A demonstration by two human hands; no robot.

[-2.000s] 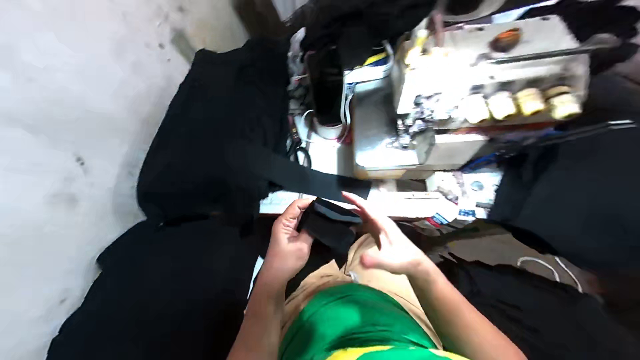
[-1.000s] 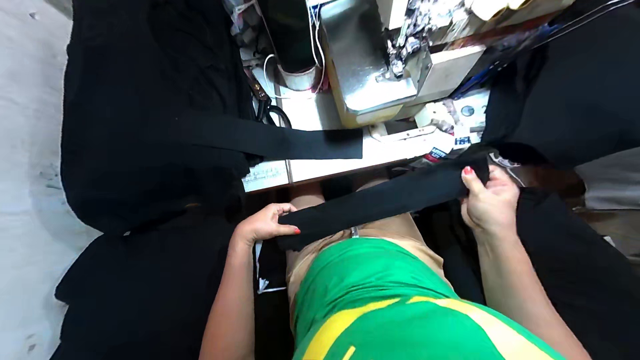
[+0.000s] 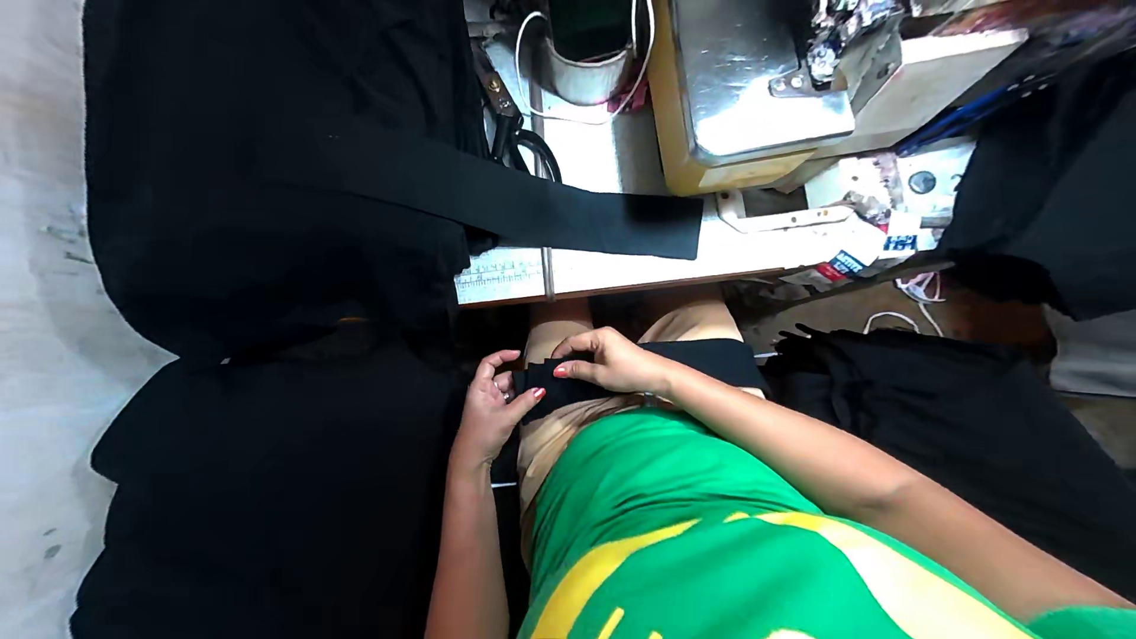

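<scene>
A black fabric strip (image 3: 710, 359) lies across my lap, its left end layered or folded. At that end my left hand (image 3: 497, 404) has the cloth's edge between thumb and fingers. Fingertips of my right hand (image 3: 608, 359) pinch the same strip just to the right, and that forearm reaches over the strip's right part. Beyond my lap, a second black strip (image 3: 603, 222) extends from the dark cloth on the left over the white table edge. Black-handled scissors (image 3: 524, 146) lie behind it, partly covered.
Sewing machine (image 3: 763, 98) with a metal plate stands on the white table (image 3: 506, 275). A white cup-like container (image 3: 586, 75) is beside it. Black cloth (image 3: 266, 177) hangs at the left; more black fabric (image 3: 941, 417) is piled at the right. White cord (image 3: 896, 319) lies below the table.
My right hand has moved left from the strip's far right end to near my left hand. The strip was stretched between both hands; now it rests on my lap.
</scene>
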